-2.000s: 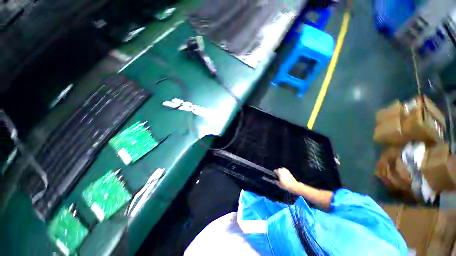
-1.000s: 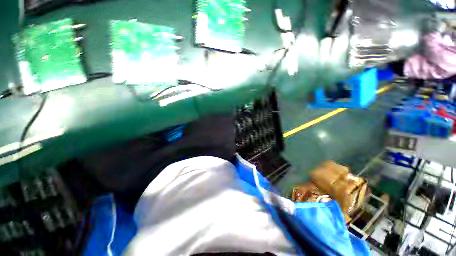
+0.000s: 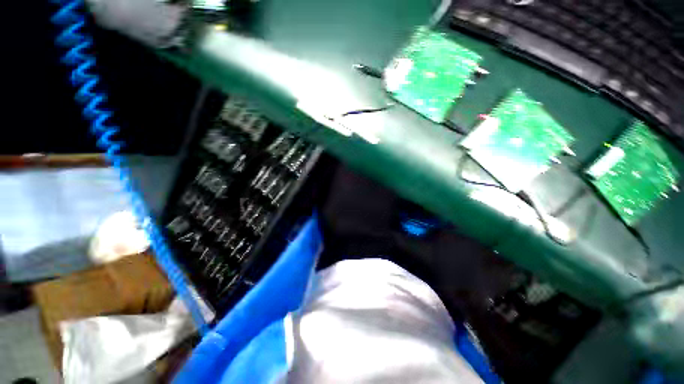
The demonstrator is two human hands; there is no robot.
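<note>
Neither of my hands shows in the head view; only my blue sleeves and pale clothing are at the bottom. Three green circuit boards (image 3: 433, 73) lie on the green bench (image 3: 352, 97), one at centre, one to its right (image 3: 521, 141) and one further right (image 3: 636, 174). Thin black leads run at their edges. A black tray (image 3: 236, 199) with rows of upright parts sits low at left. A bright blue coiled cord (image 3: 94, 112) hangs down the left side to my sleeve.
A black keyboard (image 3: 585, 52) lies behind the boards at upper right. A cardboard carton (image 3: 105, 289) and a white bag (image 3: 124, 345) are at lower left. Another dark tray (image 3: 536, 300) shows under the bench at right. The picture is blurred.
The view has swung left. The blue stool and right-hand floor have left the picture; the left tray, coiled cord and carton now show. The boards appear further right.
</note>
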